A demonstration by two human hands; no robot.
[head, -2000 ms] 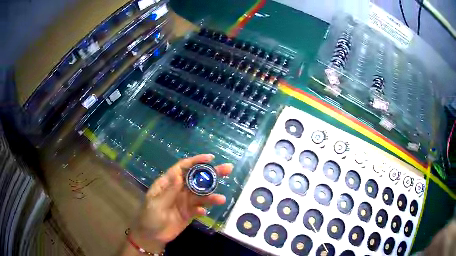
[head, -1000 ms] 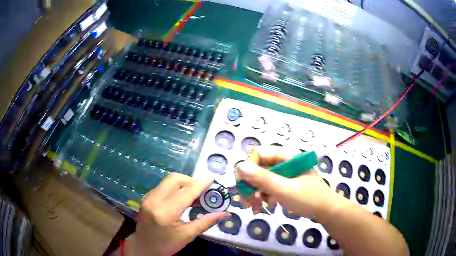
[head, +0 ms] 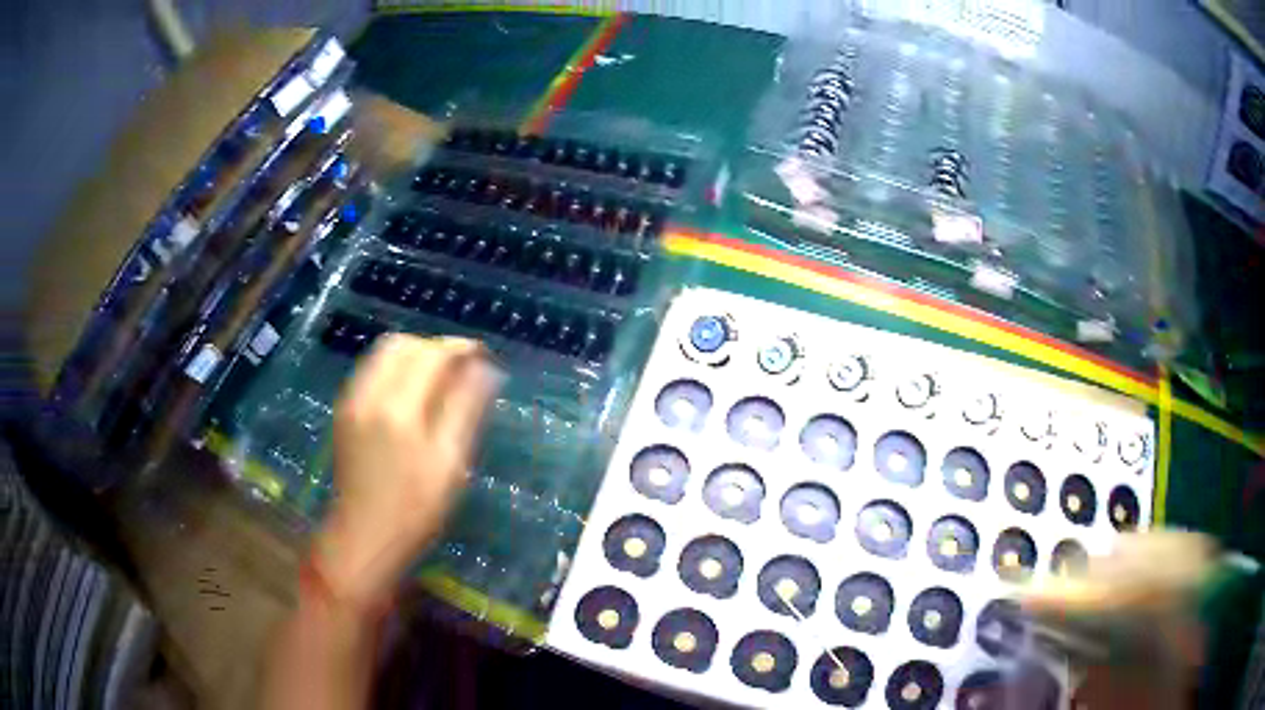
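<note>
My left hand (head: pixel 402 437) is over the clear blister tray (head: pixel 520 458) at left, fingers bent down at the lowest black row of parts (head: pixel 493 312); whether it grips a part is hidden. My right hand (head: pixel 1131 624) is blurred over the lower right corner of the white foam tray (head: pixel 641 430); what it holds cannot be told. The foam tray's back row holds silver discs, and the leftmost driver (head: pixel 710 334) has a blue centre. The other rows show round dark or greyish recesses. A thin pale stick (head: pixel 830 652) lies across the front recesses.
Clear blister trays (head: pixel 1027 167) with pale labels stand at the back right. Stacked filled trays (head: pixel 181 250) lean at far left beside brown cardboard (head: pixel 83 180). Red and yellow tape (head: pixel 888 298) crosses the green mat. A white panel with dark circles (head: pixel 1242 139) is at the right edge.
A disc with a blue centre was in my left hand and no longer shows there. My left hand has moved up-left to the black rows. My right hand has moved right; the green pen and red lead no longer show clearly.
</note>
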